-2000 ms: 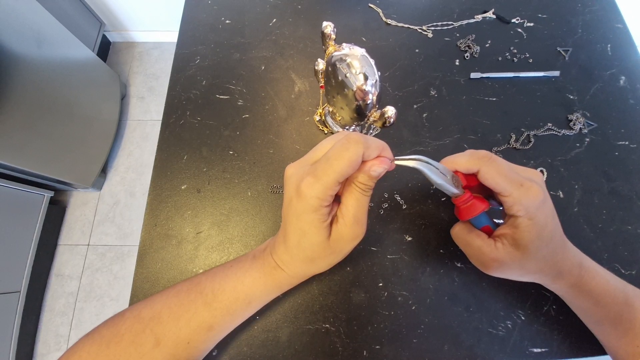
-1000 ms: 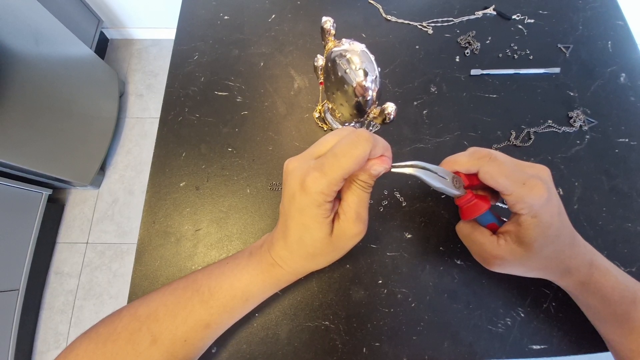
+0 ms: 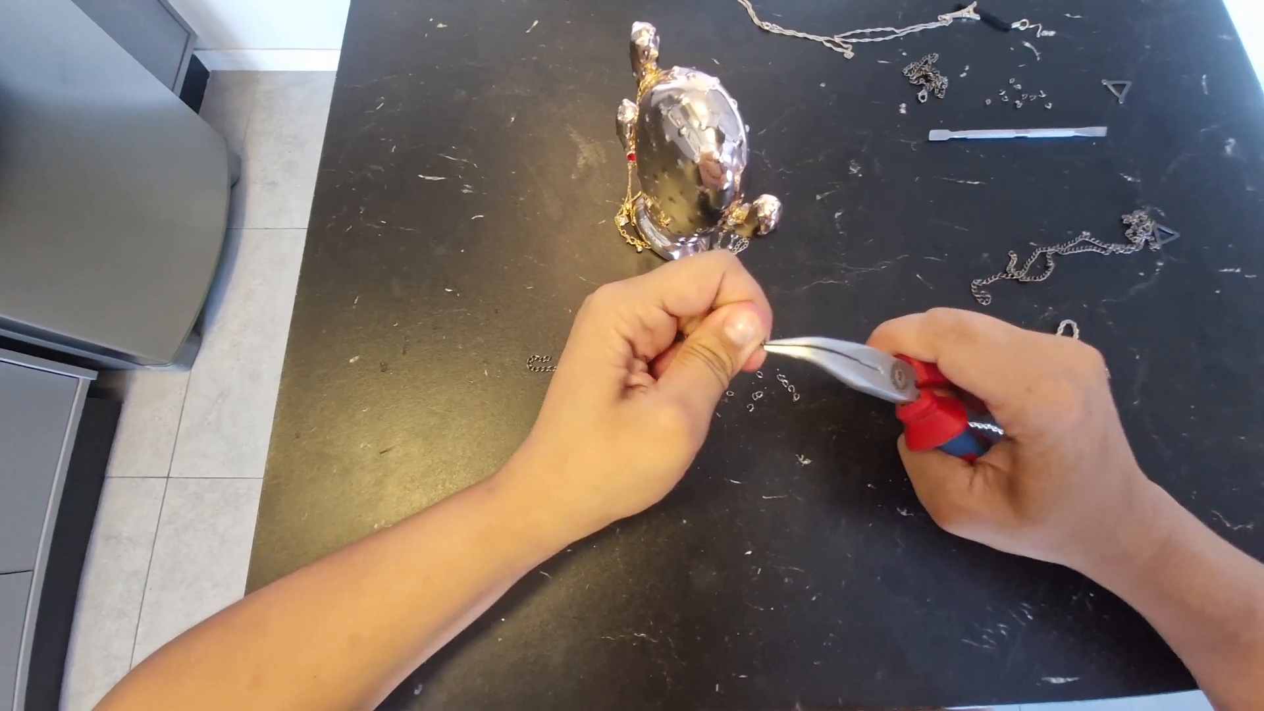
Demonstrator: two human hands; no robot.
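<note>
My right hand (image 3: 1007, 434) grips bent-nose pliers (image 3: 859, 370) by their red and blue handles. The jaws look nearly closed, with their tips at the fingertips of my left hand (image 3: 662, 385). Thumb and forefinger of that hand are pinched together; whatever is between them is too small or hidden to name. Small metal links (image 3: 787, 385) lie on the black table just beyond and below the pinch. A short piece of chain (image 3: 540, 363) lies left of my left hand, partly covered by it.
A shiny metallic turtle-shaped figurine (image 3: 691, 148) draped with gold chain stands beyond my hands. To the right lie a flat metal tool (image 3: 1017, 133), a chain with a triangle pendant (image 3: 1057, 252), a loose triangle (image 3: 1117, 91), a bunched chain (image 3: 925, 77) and a long necklace (image 3: 839, 38).
The pliers' jaws, visibly parted one second ago, have come nearly together at the left fingertips. My left hand stays pinched in about the same place.
</note>
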